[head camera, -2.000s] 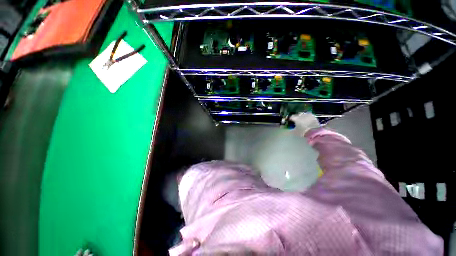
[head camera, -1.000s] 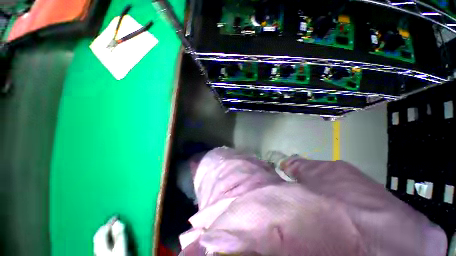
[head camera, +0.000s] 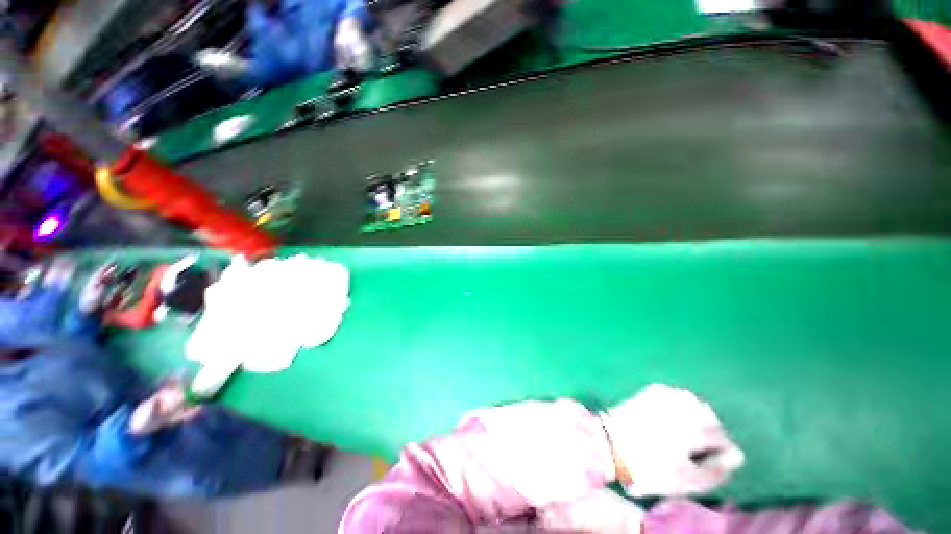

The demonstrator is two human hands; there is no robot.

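Observation:
My left hand (head camera: pixel 673 440), in a white glove, is over the green bench mat (head camera: pixel 584 323) near its front edge. Its fingers look curled and point right; no object shows in it, but blur hides the finger detail. My right sleeve is at the bottom right edge; a white patch (head camera: pixel 589 513) at its left end may be my right gloved hand, mostly cut off. A circuit board (head camera: pixel 399 198) with a yellow block lies on the dark conveyor (head camera: pixel 647 156), and a second board (head camera: pixel 273 205) lies left of it.
A white cloth or glove heap (head camera: pixel 273 311) lies on the bench at left, beside a person in a blue smock (head camera: pixel 63 407). A red-orange arm-like object (head camera: pixel 193 203) reaches over the conveyor. Another blue-clad person (head camera: pixel 297 42) is across it. A red-orange item (head camera: pixel 931 47) is at far right.
The view has swung left from the wire rack to the bench and conveyor. My left hand now shows over the bench front. My right arm has come away from the rack.

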